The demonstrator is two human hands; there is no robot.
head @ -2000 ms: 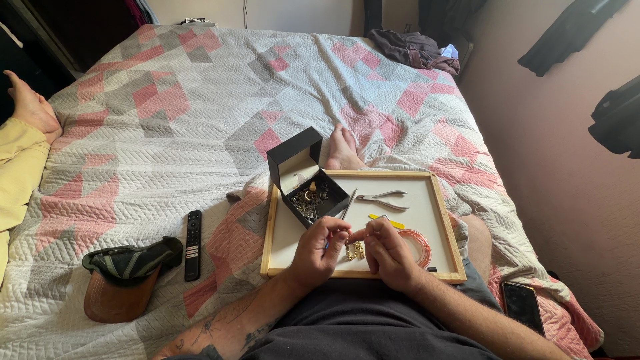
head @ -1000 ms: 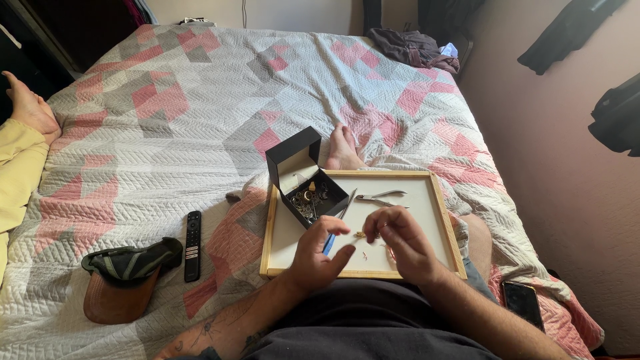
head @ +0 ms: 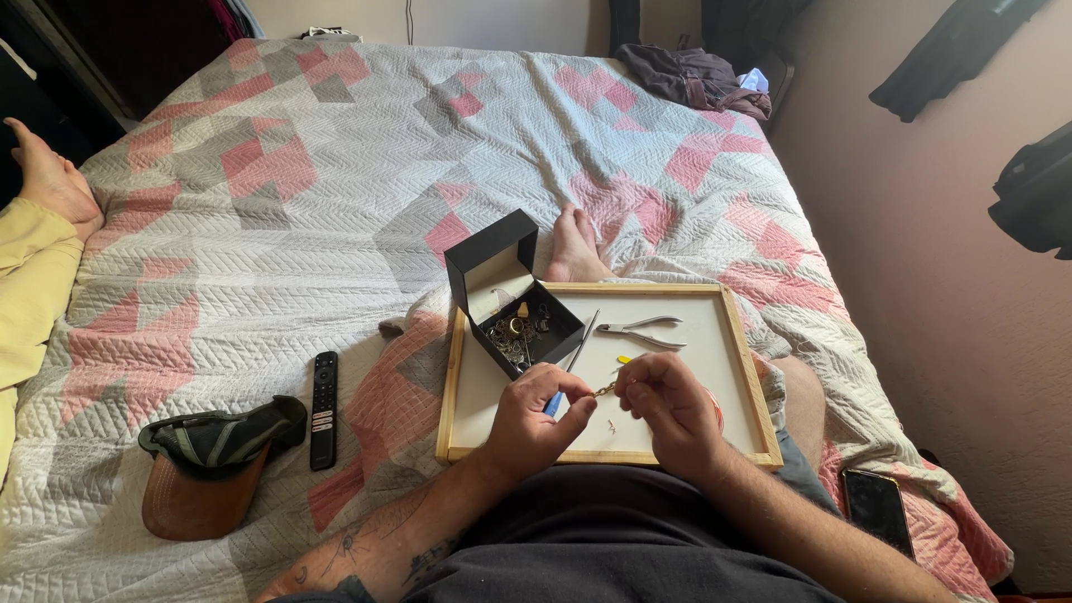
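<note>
A short gold-coloured chain (head: 605, 390) is stretched between my left hand (head: 540, 414) and my right hand (head: 670, 410), pinched at each end over a wood-framed white tray (head: 749, 377). Beside my left hand, a pointed metal tool with a blue handle (head: 553, 404) lies partly covered. Metal nippers (head: 645, 332) rest on the tray beyond my right hand, and a small yellow piece (head: 624, 359) is near its fingers. Red wire or cord (head: 717, 410) shows partly behind the right hand. Small reddish bits (head: 612, 426) lie between the hands. An open black box (head: 563, 322) holds jewellery and metal pieces.
The tray is across my lap on a quilted bed (head: 352, 251). To the left are a remote control (head: 324, 410) and a cap (head: 205, 494); a phone (head: 877, 512) lies at the right. Another person's foot (head: 54, 180) is at the far left.
My hands were close together, then moved apart; now the chain spans the gap between them. The right hand has come back nearer the left since a second ago.
</note>
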